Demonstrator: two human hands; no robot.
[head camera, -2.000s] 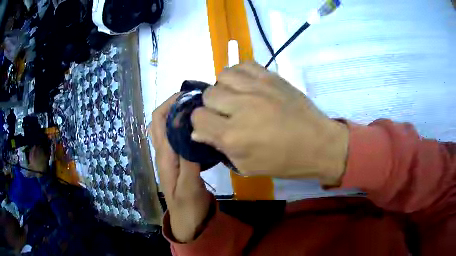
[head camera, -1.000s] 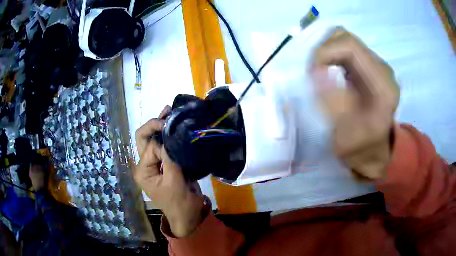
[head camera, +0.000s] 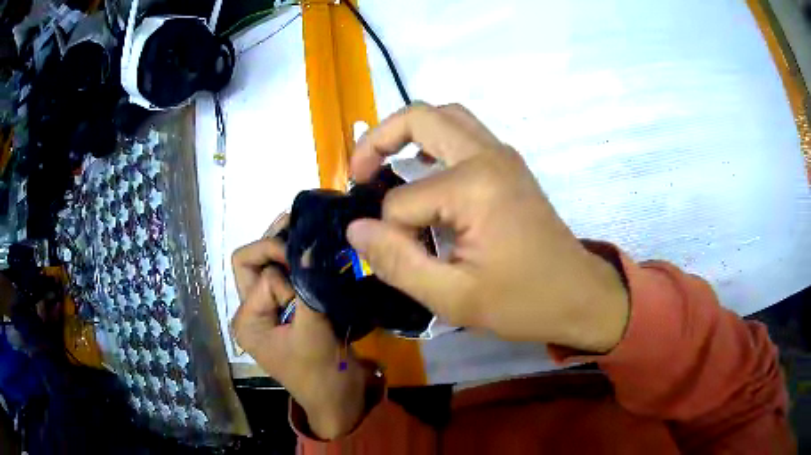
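Observation:
A black rounded housing (head camera: 325, 235) is held above the taped white sheet. My left hand (head camera: 289, 329) grips it from the left and below. My right hand (head camera: 480, 231) is over its right side, its fingertips at a small blue and yellow connector (head camera: 360, 263) at the housing's opening. Whether the fingers pinch the connector or only touch it is hard to tell. A white shell (head camera: 413, 167) shows partly behind my right hand. A thin wire with a purple end (head camera: 343, 364) hangs below the housing by my left wrist.
A white and black camera unit (head camera: 173, 62) lies at the upper left. A clear tray of star-shaped parts (head camera: 147, 293) is at the left. Orange tape (head camera: 331, 98) crosses the white sheet (head camera: 640, 133). A black cable (head camera: 385, 55) runs to the top. Another person's dark sleeve (head camera: 44, 382) is lower left.
My right hand has come back from the right onto the housing. The blue and yellow connector has moved from the upper right to the housing's opening. The bench items appear shifted slightly left.

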